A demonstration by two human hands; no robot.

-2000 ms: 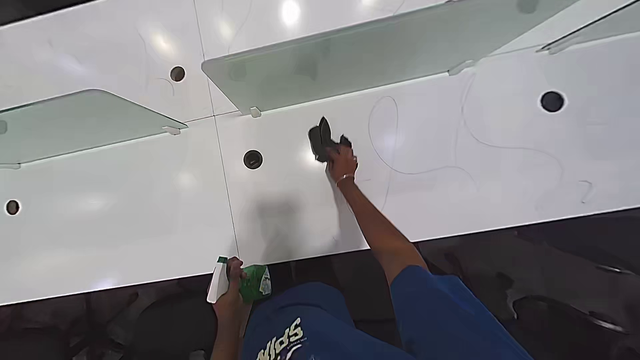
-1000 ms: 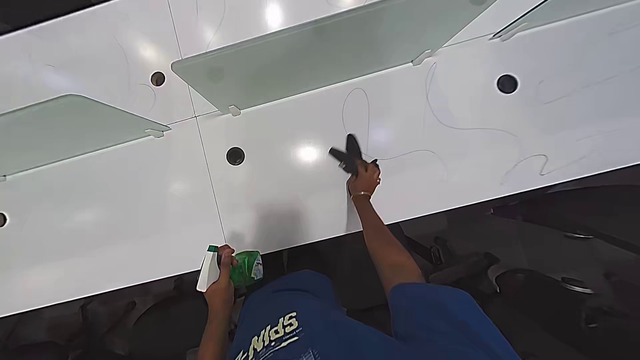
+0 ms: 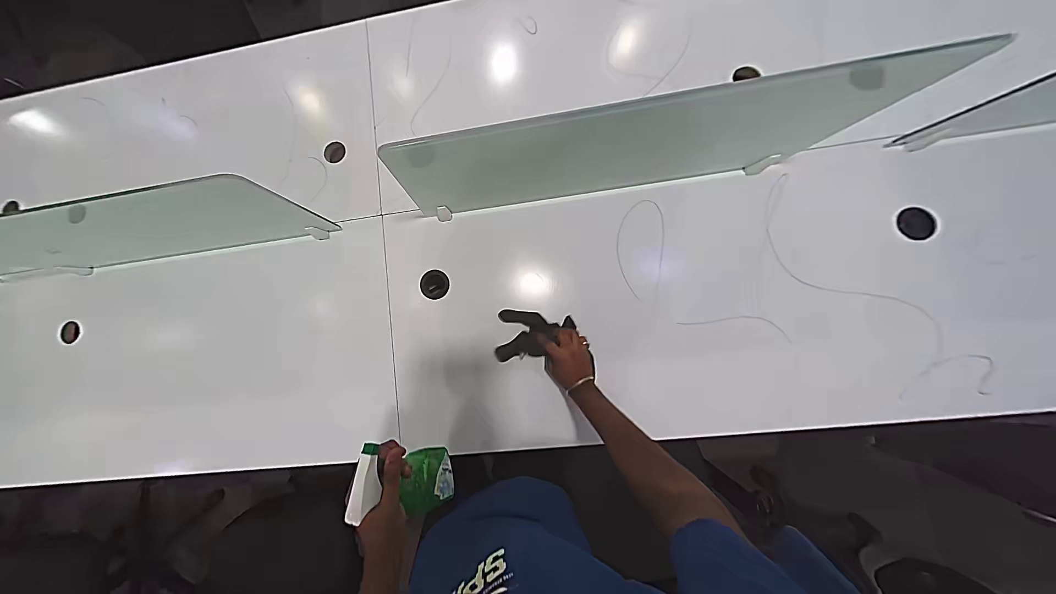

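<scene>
My right hand presses a bunched dark cloth onto the white desk top, right of a round black cable hole. Two loose ends of the cloth stick out to the left of my fingers. At the desk's near edge my left hand grips a spray bottle, its white and green trigger head on the left and its green body on the right. Thin dark curved lines mark the desk right of the cloth.
Frosted glass dividers stand on clamps along the middle of the joined desks. More cable holes pierce the tops. Dark chairs are below the near edge, close to my body.
My right hand and the cloth have moved toward the near edge of the desk, below the bright reflection. The lower part of the looped line beside the cloth no longer shows. My left hand still holds the bottle.
</scene>
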